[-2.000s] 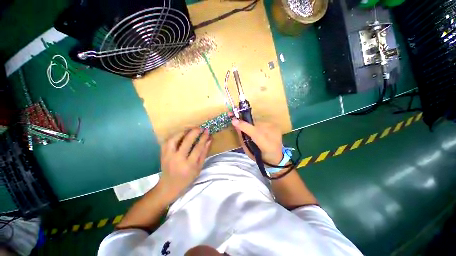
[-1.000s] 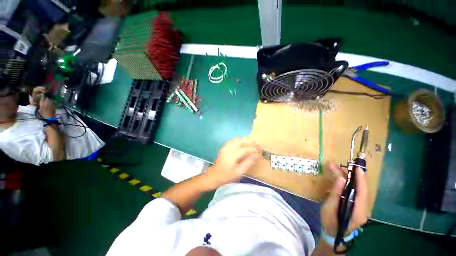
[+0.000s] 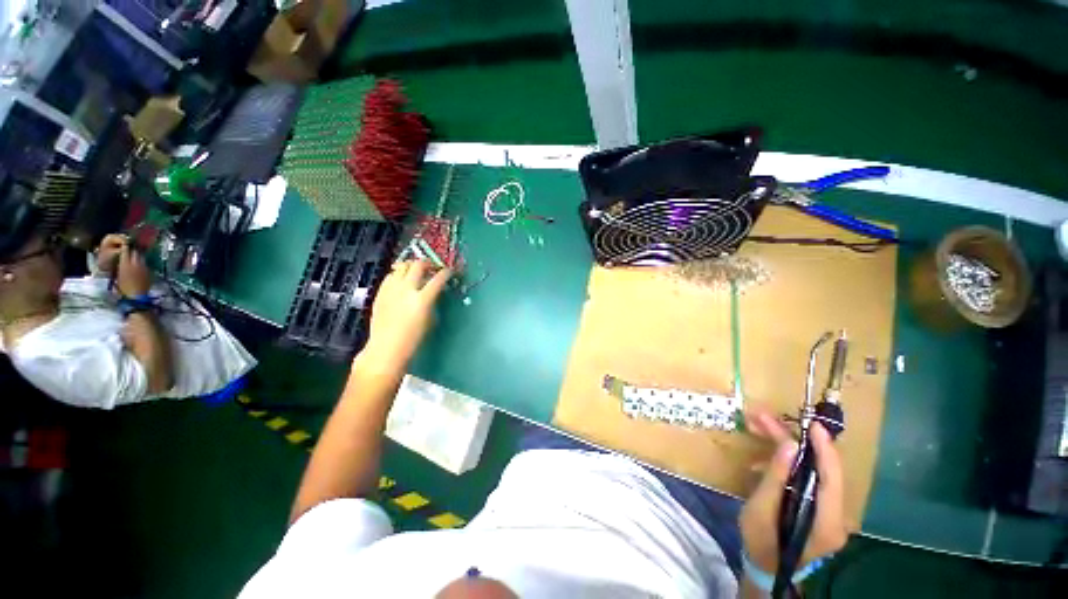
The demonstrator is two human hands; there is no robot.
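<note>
My right hand (image 3: 799, 497) holds the black-handled soldering iron (image 3: 803, 491) upright at the board's right side, its metal tip beside a thin curved tube. A light blue band is at that wrist. The circuit board panel (image 3: 679, 406) lies flat on the tan board, left of the iron and untouched by my left hand. My left hand (image 3: 404, 307) is stretched out to the left, fingertips at the pile of red and pale strips (image 3: 440, 242). Whether they grip a strip is too small to tell.
A black fan (image 3: 673, 222) stands behind the tan board (image 3: 656, 328), with fine clippings before it. Blue-handled pliers (image 3: 837, 201) and a round tan spool (image 3: 981, 277) lie farther right. A black rack (image 3: 342, 287), stacked red-green parts (image 3: 357, 150) and another person (image 3: 100, 316) are left.
My left hand has left the panel and moved far left to the pile. My right hand has lifted the iron away from the panel to the right. The view has turned left.
</note>
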